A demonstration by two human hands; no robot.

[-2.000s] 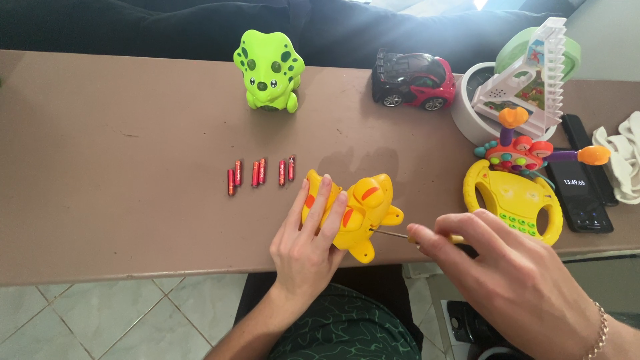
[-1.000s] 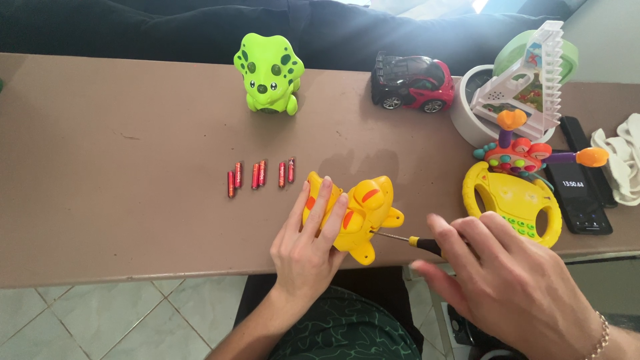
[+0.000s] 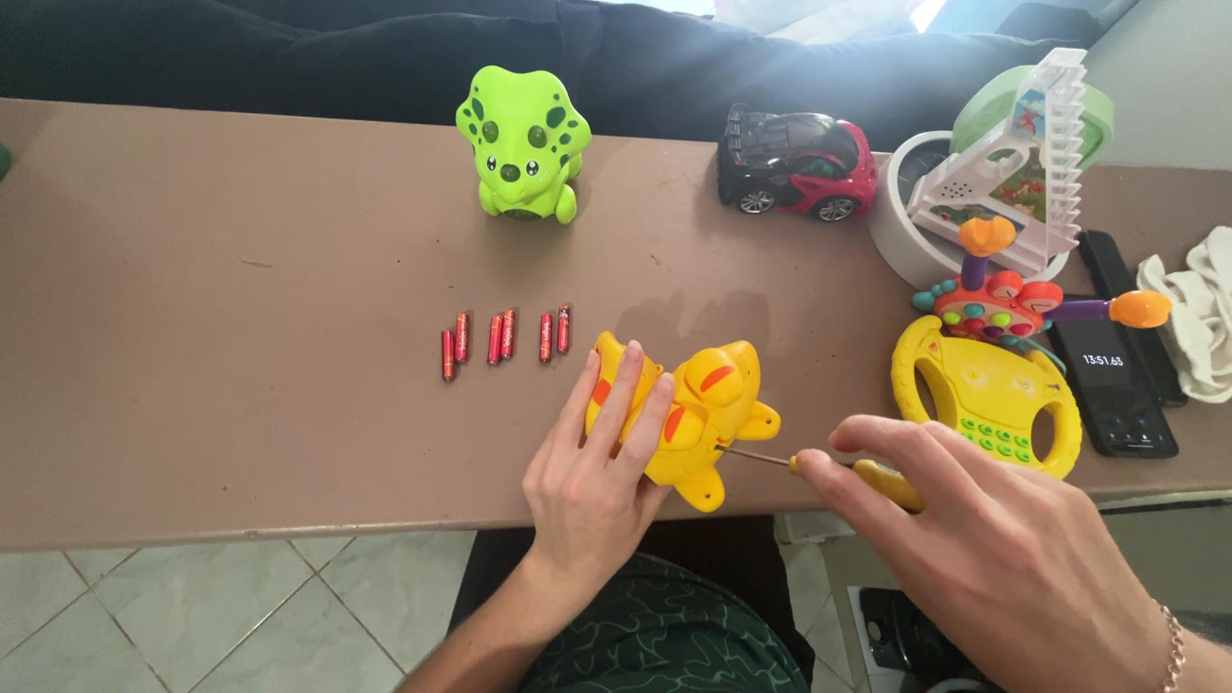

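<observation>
My left hand (image 3: 597, 472) presses a yellow plastic toy (image 3: 707, 414) with orange patches against the table near its front edge. My right hand (image 3: 982, 529) is closed around the yellow-and-black handle of a screwdriver (image 3: 760, 455). The screwdriver's tip meets the toy's right side, between two small rounded lobes; the exact contact point is too small to make out. Beyond my left hand lie several red batteries (image 3: 495, 339), grouped in pairs on the table.
A green dinosaur toy (image 3: 525, 144) and a red-and-black toy car (image 3: 799, 166) stand toward the back. At right are a white plastic toy (image 3: 1044, 164), a red crab-like toy (image 3: 996, 306), a yellow toy steering wheel (image 3: 1006, 385), a phone (image 3: 1116, 395) and white cloth (image 3: 1198, 318).
The fingers of my right hand, spread a second ago with the black part of the handle showing, have closed around the screwdriver handle. My left hand and the yellow toy have stayed put.
</observation>
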